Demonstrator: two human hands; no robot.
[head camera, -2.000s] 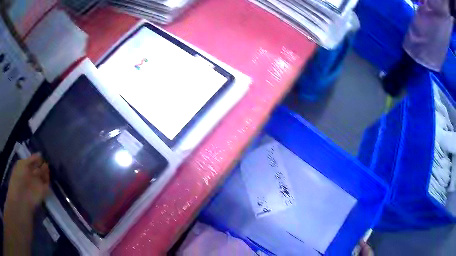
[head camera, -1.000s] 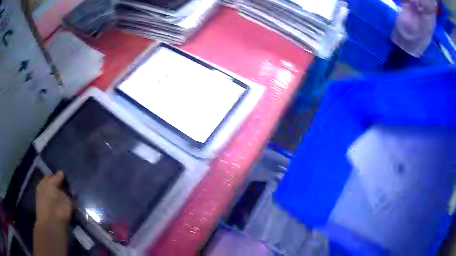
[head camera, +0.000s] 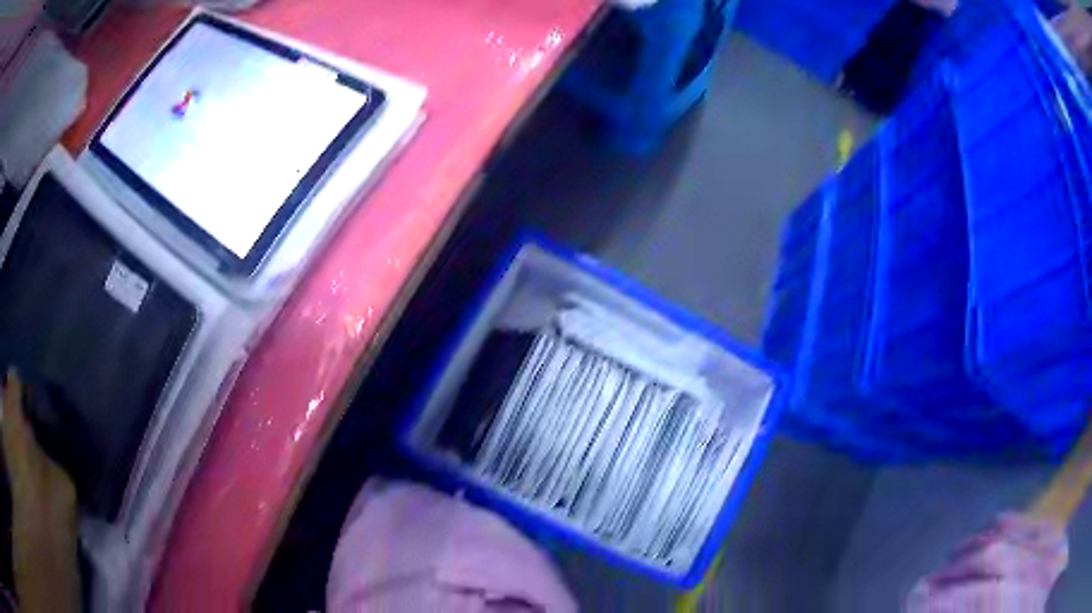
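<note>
A tablet with a lit white screen lies on a white sleeve on the bench. A dark-screened tablet with a small barcode label lies nearer, at the left. My left hand, blurred and partly cut off by the left edge, is over this dark tablet's near-left part; its grip is unclear. An open blue tote beside the bench holds a row of upright white-sleeved pieces and a dark piece at its left end. My right forearm reaches past the right edge; the hand is out of the picture.
The bench has glossy red-pink matting and a curved-looking edge. Several blue totes stand together at the right. A teal-blue object stands beyond the bench edge. A white sheet is at the upper left.
The blue tote with a printed white sheet inside was swung up and right, uncovering the tote of sleeved pieces. The view has shifted right, so the tablets appear farther left.
</note>
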